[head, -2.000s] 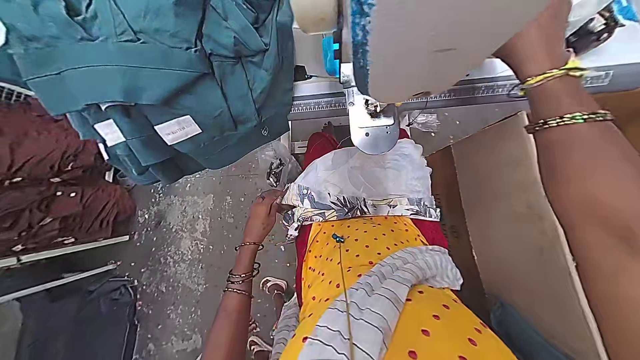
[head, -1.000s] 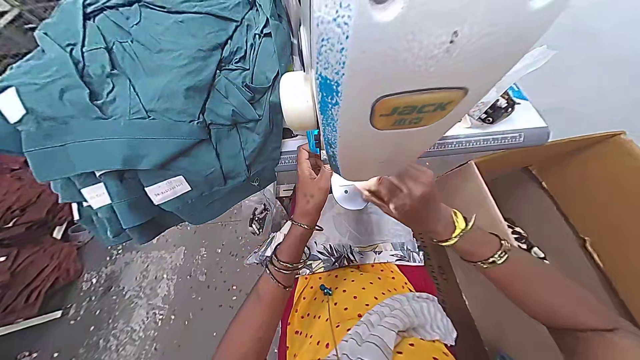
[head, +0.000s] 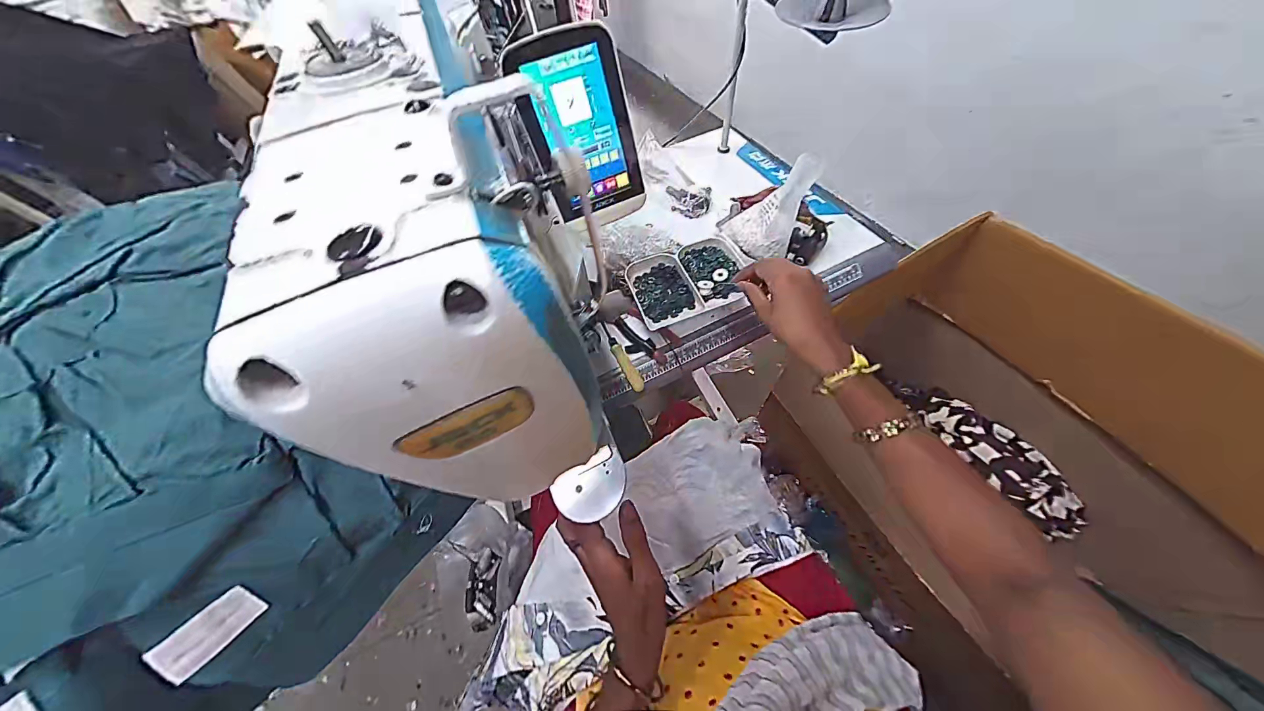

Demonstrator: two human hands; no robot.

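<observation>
My right hand (head: 790,306) is over the right edge of a white two-part tray (head: 647,265) of dark buttons (head: 664,293), thumb and fingertips close together; whether a button is between them cannot be made out. A few pale buttons lie among the dark ones. Low in the middle, my left hand (head: 627,583) has its fingers apart, tips at the lower edge of a round white metal plate (head: 590,486) on the head of a Jack sewing machine (head: 365,346). White cloth with a printed border (head: 731,555) lies across my lap, just right of that hand.
A display (head: 583,118) stands behind the machine. Near the tray are a yellow-handled tool (head: 627,367) and a plastic bag (head: 775,212). An open cardboard box (head: 1116,346) holding patterned cloth (head: 997,454) is at the right. Teal garments (head: 118,395) are piled at the left.
Both hands were together at the machine's round plate one second ago. My right hand has since moved away to the button tray, while my left stays by the plate. The view has swung widely.
</observation>
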